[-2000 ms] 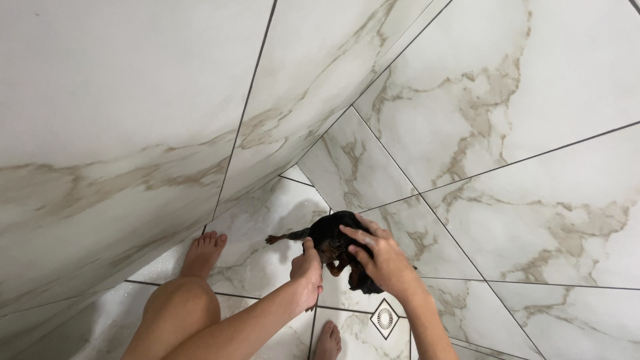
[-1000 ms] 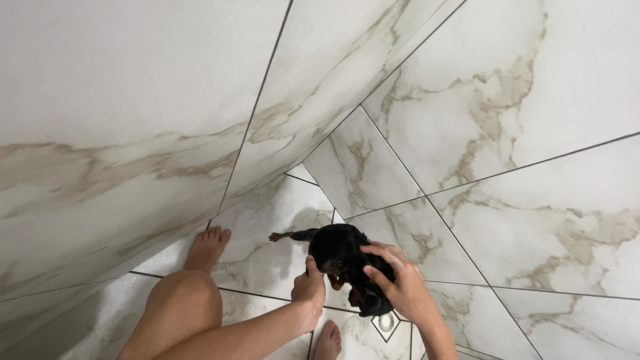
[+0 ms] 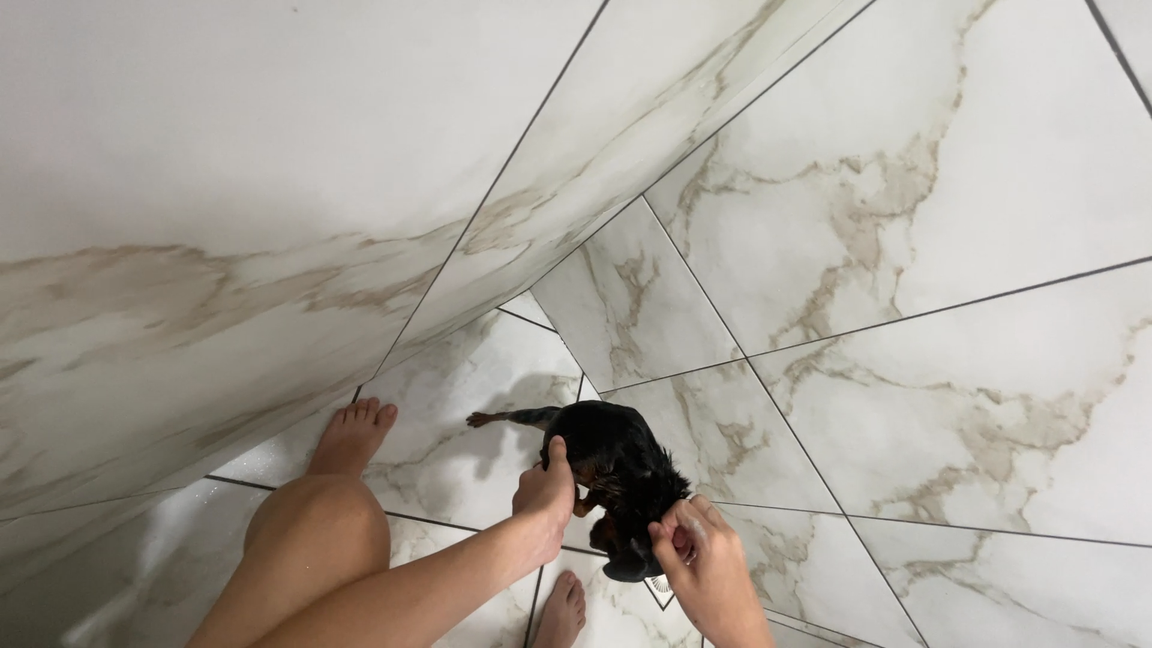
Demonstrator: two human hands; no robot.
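Note:
A small wet dog with black and tan fur (image 3: 612, 441) is in the lower middle of the head view, one leg stretched out to the left and its head low at the right. My left hand (image 3: 546, 495) holds the dog's body from the near side, thumb on the dark fur; its other fingers are mostly hidden. Against the fur by the dog's head and neck, my right hand (image 3: 697, 540) has its fingers bent and thumb near the fingertips. Whether it grips fur or an ear I cannot tell. Whitish residue, perhaps lather, shows on this hand.
Marbled tile walls (image 3: 837, 216) meet in a corner beyond the dog. The tiled floor (image 3: 450, 468) looks wet at the left. A square floor drain (image 3: 661, 587) lies partly hidden under the dog's head. My bare feet (image 3: 355, 436) and bent knee (image 3: 319, 531) are close by.
My right hand has moved from the dog's back down to the area by its head and neck, and its fingers have bent. My left hand stays on the body. The dog's head now shows more.

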